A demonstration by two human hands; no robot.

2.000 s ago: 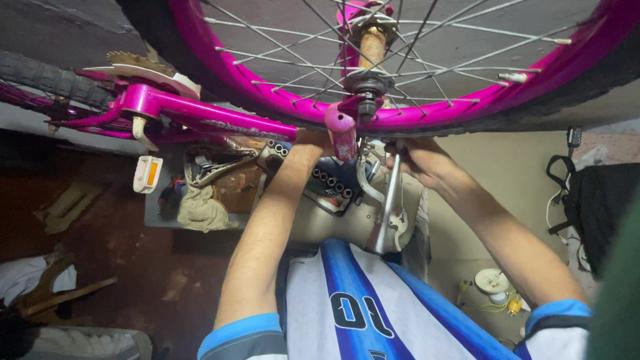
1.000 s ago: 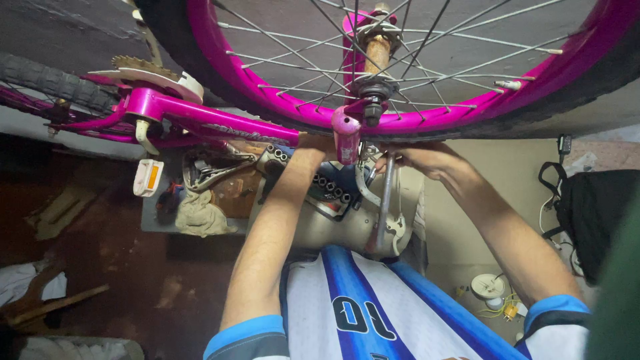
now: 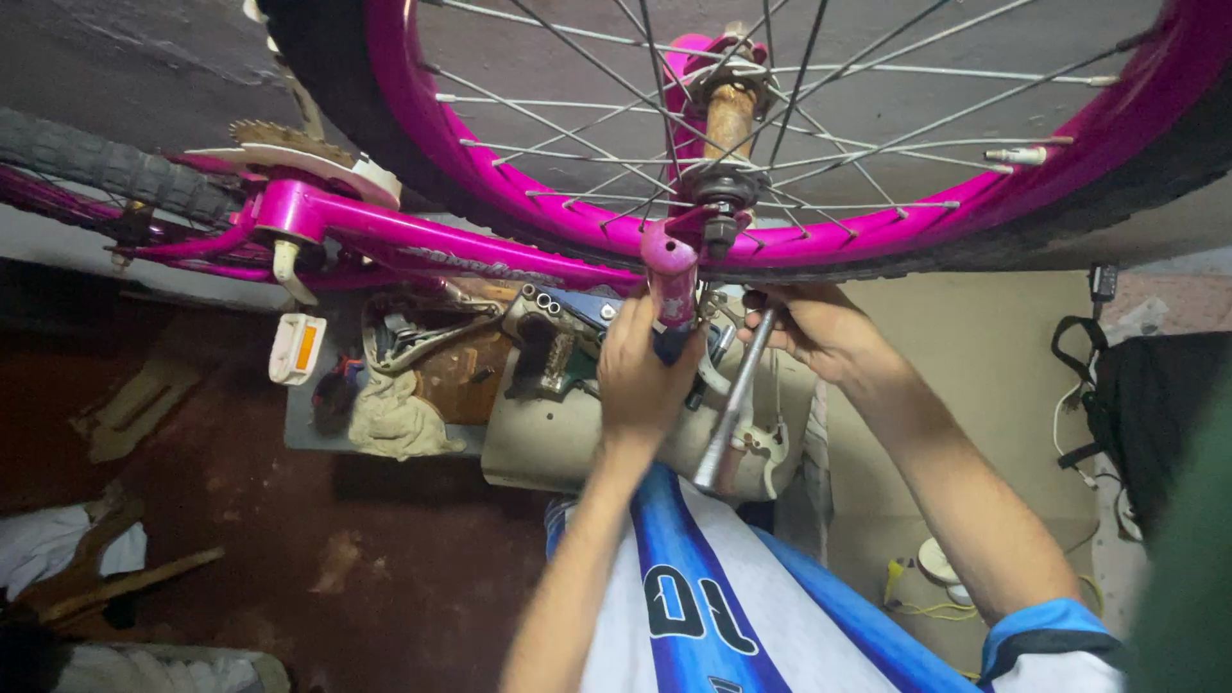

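A pink bicycle frame [image 3: 462, 252] lies upside down, its front wheel [image 3: 962, 226] at the top of the view. My left hand [image 3: 643, 371] is closed around the lower part of the pink fork [image 3: 674, 274], with a dark part between its fingers. To its right, my right hand [image 3: 808, 327] is by the handlebar area below the tyre, its fingers at the upper end of a metal handlebar tube [image 3: 736, 404]; the exact grip is partly hidden. A brake lever [image 3: 768, 448] hangs beside the tube. The front axle nut [image 3: 720, 231] shows above the fork end.
Behind my hands, a grey tray [image 3: 327, 438] holds a beige rag [image 3: 399, 419] and tools. Sockets [image 3: 544, 300] lie near the left hand. A white pedal [image 3: 296, 348] hangs at the left. A black bag [image 3: 1165, 414] and a white spool [image 3: 936, 560] with yellow cord are at the right.
My left hand has moved from behind the fork to its front and lower part. The right hand stays near the upper end of the metal tube.
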